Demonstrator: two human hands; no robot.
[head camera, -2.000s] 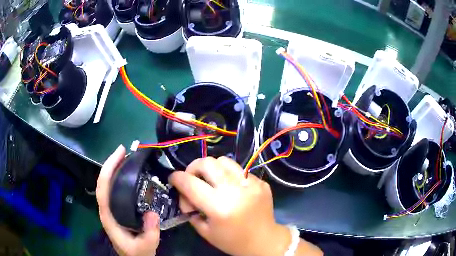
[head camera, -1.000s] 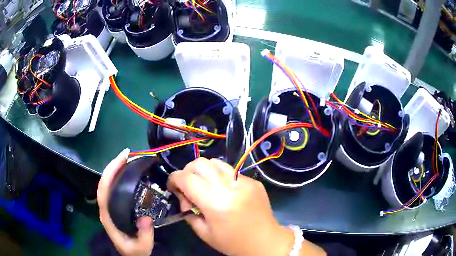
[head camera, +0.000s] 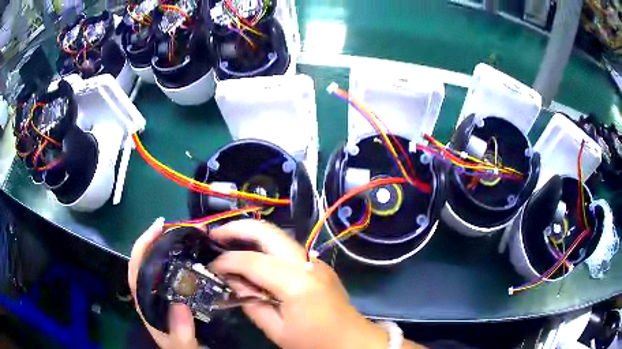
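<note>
My left hand (head camera: 179, 328) holds a black camera head shell (head camera: 154, 276) at the bench's front edge, with its thumb on the circuit board (head camera: 193, 289). My right hand (head camera: 290, 286) is at the board's right side and grips a thin metallic tool (head camera: 240, 300). Its fingertips cover part of the shell. Just behind is an open camera base housing (head camera: 300, 204) with red, yellow and orange wires (head camera: 189, 182). One wire bundle runs to the shell's upper rim. Whether a connector is in the fingers is hidden.
More open bases (head camera: 382, 253) with loose wires stand to the right, with white brackets (head camera: 271, 112) behind them. Wired units (head camera: 75, 170) stand at the left and back left. Clear crumpled plastic (head camera: 603, 240) lies at the right edge of the green bench (head camera: 409, 290).
The view has shifted, so the bases sit lower and further left. The shell is tilted with its board facing up more. My right fingers have spread over the shell's upper right side.
</note>
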